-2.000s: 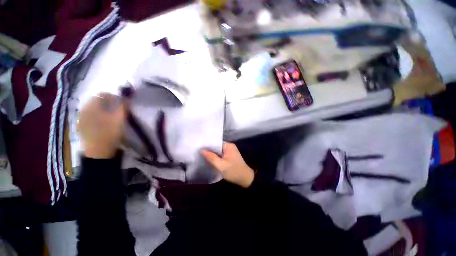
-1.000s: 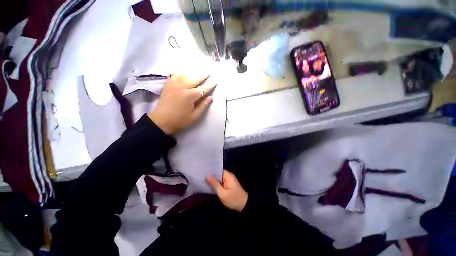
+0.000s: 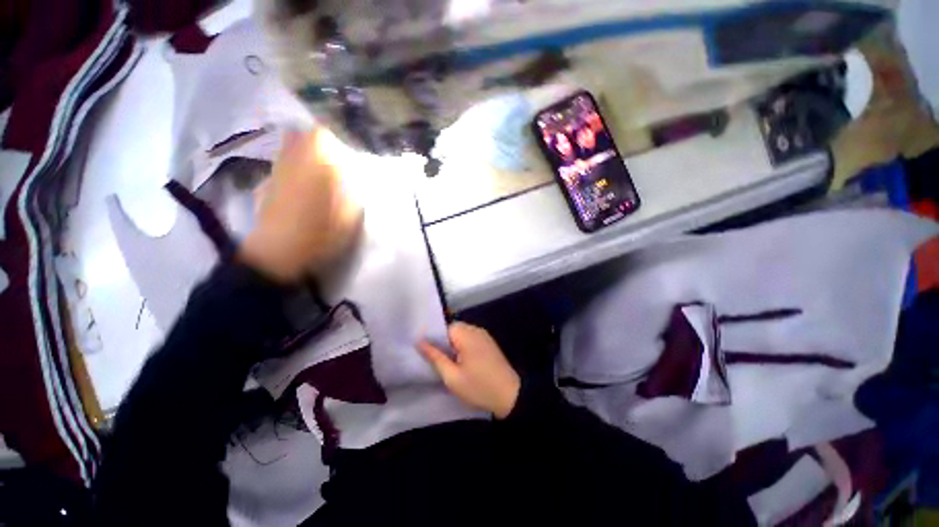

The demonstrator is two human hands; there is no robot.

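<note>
The pale grey-white front panel (image 3: 396,309) lies on the machine table and hangs over its front edge, with maroon strips and a maroon and white pocket piece (image 3: 350,371) on it. My left hand (image 3: 304,211), blurred, lies over the panel just left of the needle area; its fingertips are washed out by the lamp. My right hand (image 3: 479,369) holds the panel's right edge between thumb and fingers, below the table edge. The sewing machine (image 3: 360,82) stands above my left hand, blurred; the presser foot is hard to make out.
A lit smartphone (image 3: 587,160) lies right of the needle, beside a crumpled light blue cloth (image 3: 505,132). A dark tool (image 3: 690,127) lies further right. Waiting panels (image 3: 803,278) are at the lower right. Striped maroon pieces (image 3: 46,206) are stacked at left.
Since one second ago the view has shifted, and the panel's lower part and pocket piece have changed folds. My left hand, earlier flat near the needle, is now blurred. My right hand still holds the edge.
</note>
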